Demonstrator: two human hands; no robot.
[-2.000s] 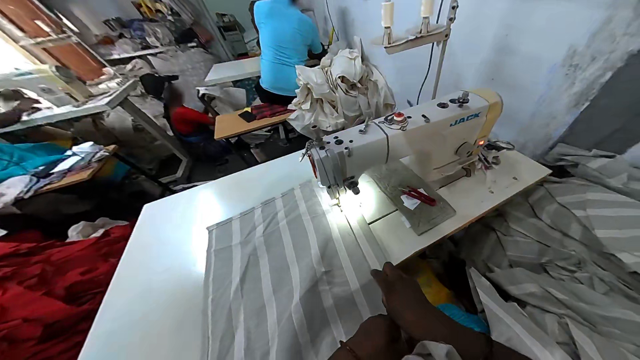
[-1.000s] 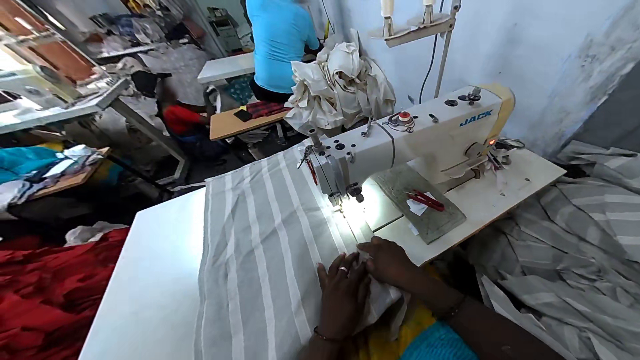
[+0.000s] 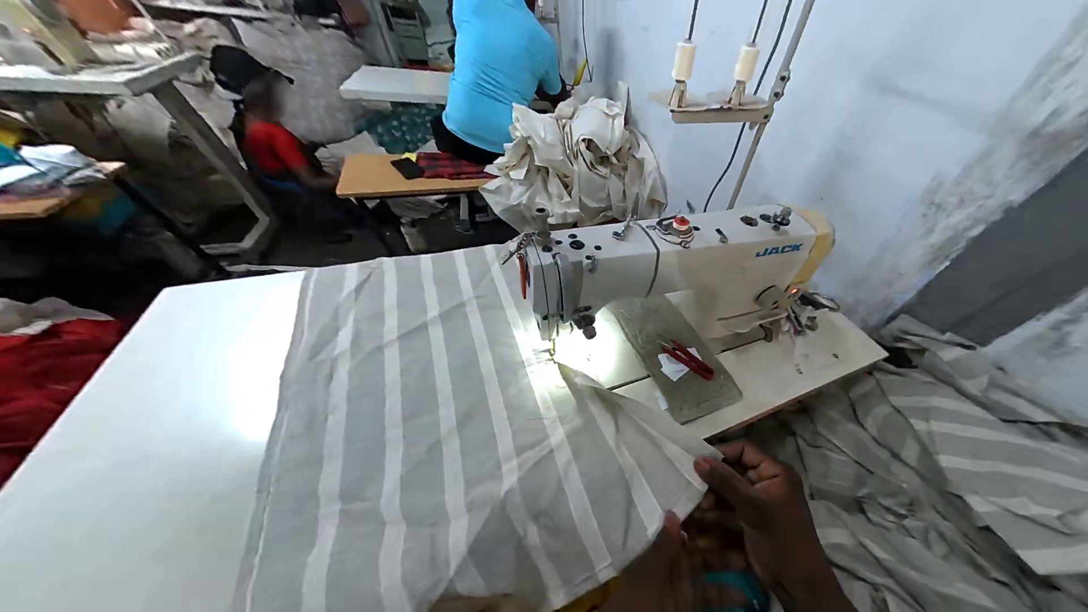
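A grey cloth with white stripes lies over the white sewing table and runs under the needle of a Jack sewing machine, whose lamp is lit. My right hand pinches the cloth's corner at the table's front edge between thumb and fingers. Lower down, my left hand is at the cloth's near edge, its fingers partly hidden, so its hold is unclear. Red-handled thread snips rest on a grey plate right of the needle.
More striped cloth is heaped at the right. Cream cloth is piled behind the machine, near a thread stand. A person in a blue shirt and a person in red are farther back. Red fabric lies left.
The cloth reaches farther back across the table than two seconds ago. My hands, close together on the cloth near the needle a second ago, are now at its near right edge, its corner lifted.
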